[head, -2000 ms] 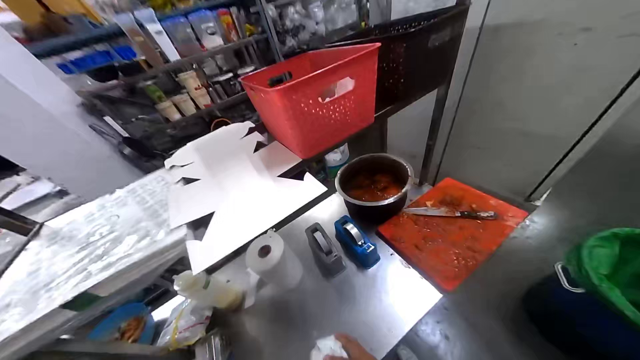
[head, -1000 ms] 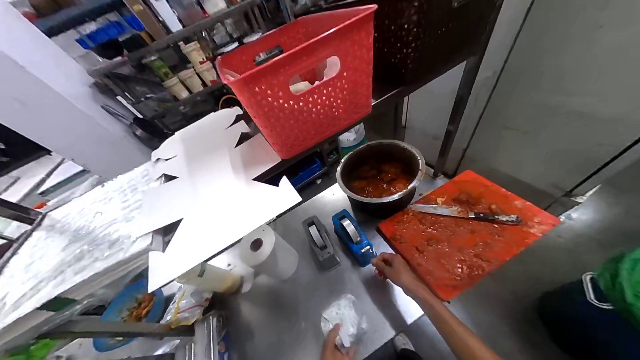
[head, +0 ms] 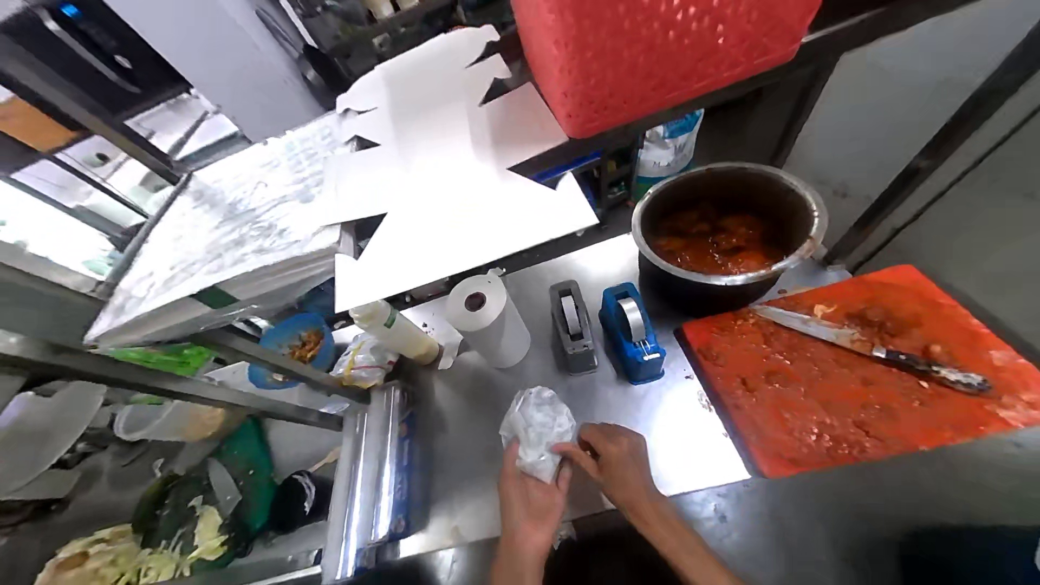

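A small bundle wrapped in white paper (head: 538, 429) rests in my left hand (head: 532, 496), held over the front of the steel table. My right hand (head: 619, 463) touches the lower right side of the bundle with its fingertips. Beyond the hands stand a grey tape dispenser (head: 573, 329) and, to its right, a blue tape dispenser (head: 633, 335) with a roll of tape. A white paper roll (head: 490, 321) stands upright to the left of the dispensers, with a squeeze bottle (head: 393, 331) beside it.
A deep metal pot (head: 730, 236) of red-brown food stands behind a red cutting board (head: 861, 382) bearing a knife (head: 869, 345). A red plastic basket (head: 658, 65) and cut white card (head: 455, 179) sit on the raised shelf. Film rolls (head: 375, 471) and a blue bowl (head: 292, 349) lie left.
My right hand has moved from the blue tape dispenser to the wrapped bundle in my left hand. The view has moved closer to the table.
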